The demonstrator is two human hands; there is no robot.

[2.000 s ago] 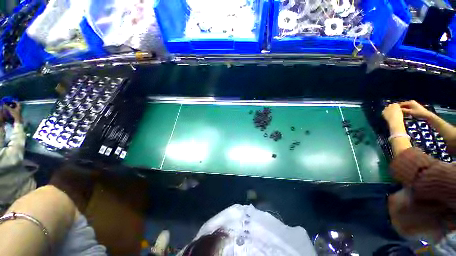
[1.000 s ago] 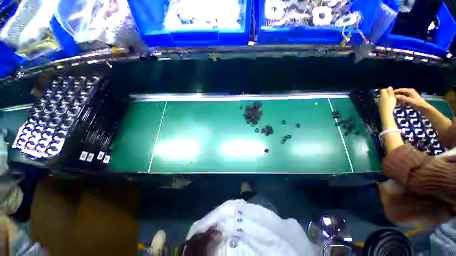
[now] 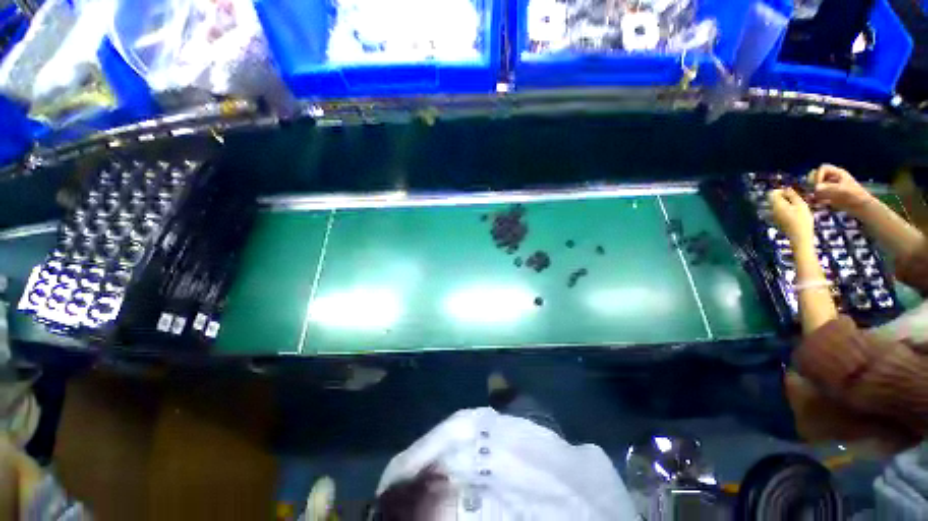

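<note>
Neither of my hands is in view; only blurred parts of arms or sleeves show at the bottom left and right corners. Small black parts (image 3: 509,229) lie in a loose pile on the green mat (image 3: 397,254), with a smaller cluster (image 3: 538,262) and single ones beside it. More black parts (image 3: 697,245) lie near the right white line. A stack of black trays (image 3: 183,265) stands at the left, its top tray holding rows of shiny silver-white round parts (image 3: 76,295).
At the right, another person's hands (image 3: 794,209) in brown sleeves work over a tray (image 3: 839,254) of silver parts. Blue bins (image 3: 407,76) with white parts and bags stand behind the bench. Below are a brown box (image 3: 163,438), a shiny stool base (image 3: 667,458) and a round black seat (image 3: 789,490).
The view has shifted, so the left trays show fully. A bare forearm with a bracelet has left the lower left. The other person's hands at the right have moved apart slightly.
</note>
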